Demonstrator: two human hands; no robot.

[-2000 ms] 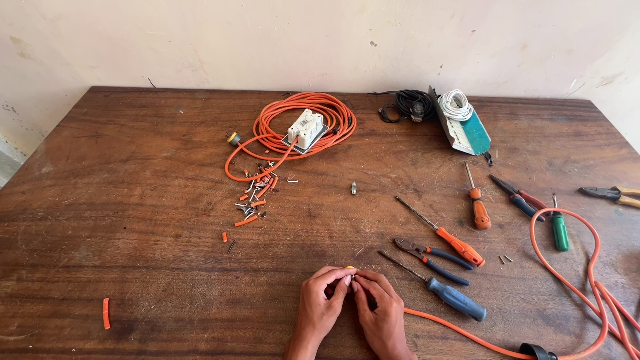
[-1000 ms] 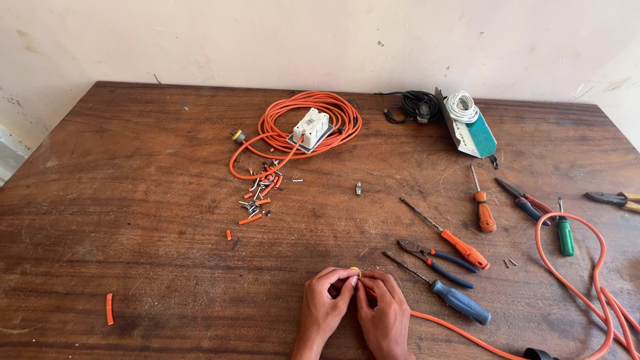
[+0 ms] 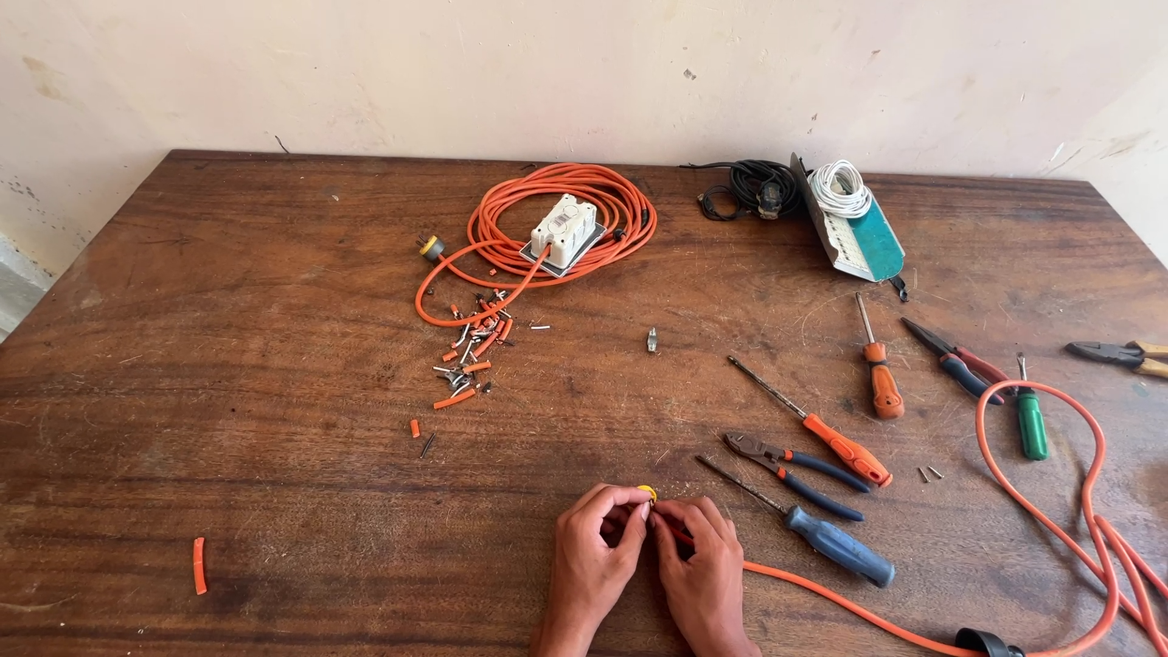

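Observation:
Near the front edge of the wooden table, my left hand [image 3: 593, 547] pinches a small yellow part [image 3: 647, 493], most of it hidden by the fingertips. My right hand [image 3: 703, 561] meets it there, its fingers closed on the end of an orange cable [image 3: 821, 604] that runs out under the palm to the right. Just right of my hands lie a blue-handled screwdriver [image 3: 838, 546], diagonal cutting pliers [image 3: 803, 470] with dark blue grips and an orange-handled screwdriver [image 3: 847, 449].
Behind are a coiled orange cable [image 3: 493, 205] with a white outlet box [image 3: 564, 228], cable scraps [image 3: 479, 342] and a small metal piece [image 3: 651, 340]. Rightward lie long-nose pliers [image 3: 954, 360], a green screwdriver [image 3: 1031, 424], a black cable [image 3: 757, 187] and a black ring-shaped part [image 3: 985, 642].
Both hands stay together in nearly the same place. More of the yellow part shows at the left fingertips than two seconds ago.

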